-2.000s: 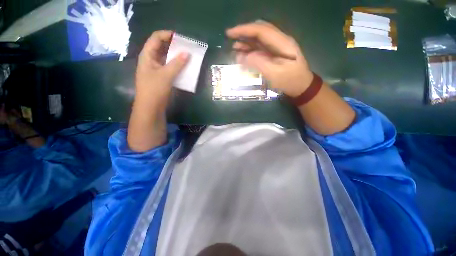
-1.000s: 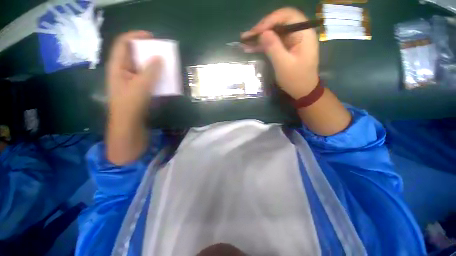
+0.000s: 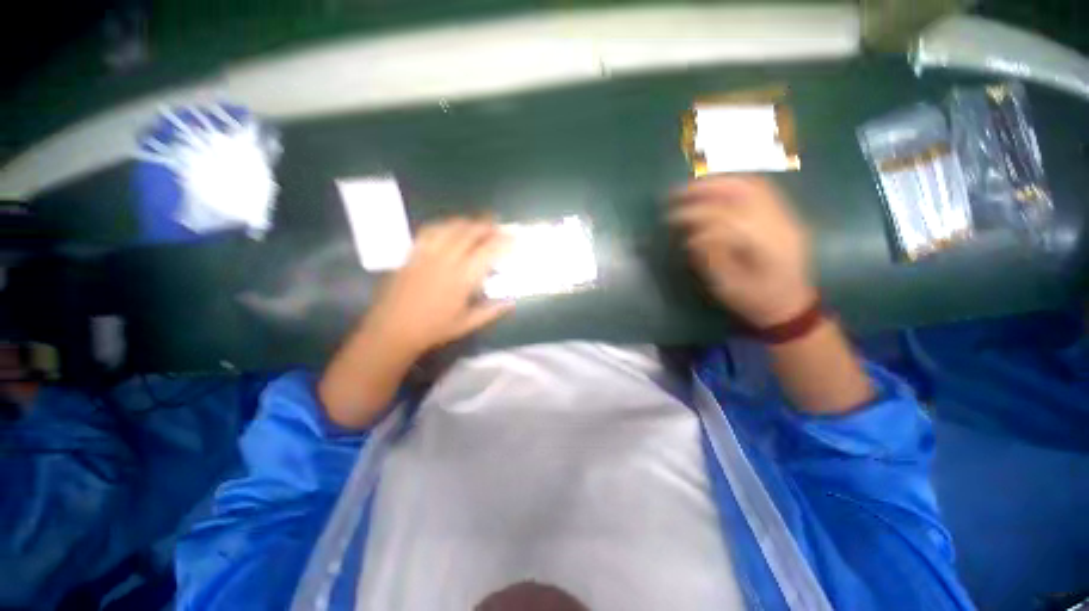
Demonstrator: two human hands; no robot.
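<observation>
The open phone body (image 3: 543, 257) lies on the dark green mat in front of me, bright with glare. My left hand (image 3: 448, 281) has its fingers on the phone's left edge. The white notepad (image 3: 376, 223) lies on the mat left of the phone, beyond my left hand. My right hand (image 3: 743, 245), with a dark red wristband, is blurred just below the stack of flex cables (image 3: 740, 137), its fingers curled. Whether it holds anything cannot be made out.
White liner strips (image 3: 227, 179) lie on a blue pad (image 3: 159, 197) at the upper left. Bagged flex cables (image 3: 920, 191) and a crumpled plastic bag (image 3: 1003, 155) lie at the right. A white rail (image 3: 514, 66) crosses beyond the mat. Another person's blue sleeve (image 3: 84, 466) shows at lower left.
The notepad has left my left hand and lies on the mat; that hand has moved right onto the phone. My right hand is below the flex cable stack, and the dark stick no longer shows.
</observation>
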